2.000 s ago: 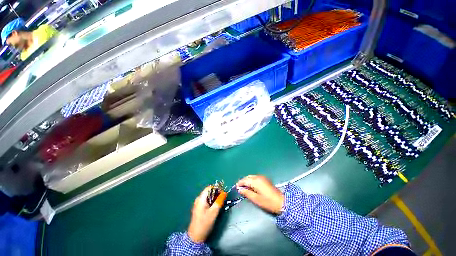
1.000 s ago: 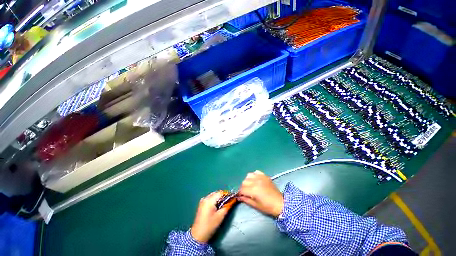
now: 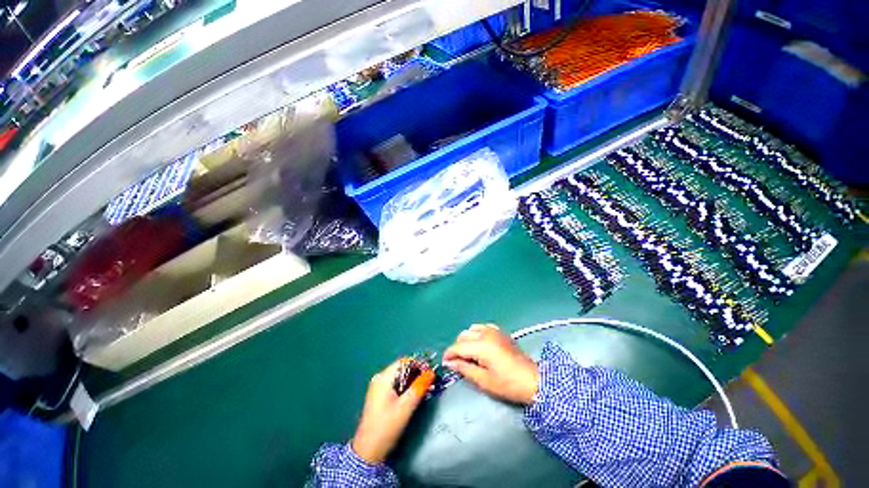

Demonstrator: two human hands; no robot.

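Observation:
My left hand [image 3: 386,408], with an orange cover at a fingertip, holds a small bunch of thin dark leads [image 3: 412,373] with white bands. My right hand [image 3: 492,364] is just to its right, fingertips pinched together at the leads' right end; what lies between them is too small to tell. A narrow white strip [image 3: 624,324] runs from behind my right hand in an arc to the right and down to my right forearm. Several rows of black-and-white leads [image 3: 657,250] lie on the green mat [image 3: 238,400] at the right.
A white roll in clear plastic [image 3: 448,224] stands at the mat's back edge. Behind it are a blue bin [image 3: 519,143] and another blue bin [image 3: 610,110] with orange wires [image 3: 600,48]. A cream divided tray [image 3: 205,310] with bags is at the left. A white tag [image 3: 810,257] lies by the rows.
The white strip's arc has shifted, its far end now down by my right forearm. My hands have parted slightly, and the bunch in my left hand shows more. The person at upper left has left view.

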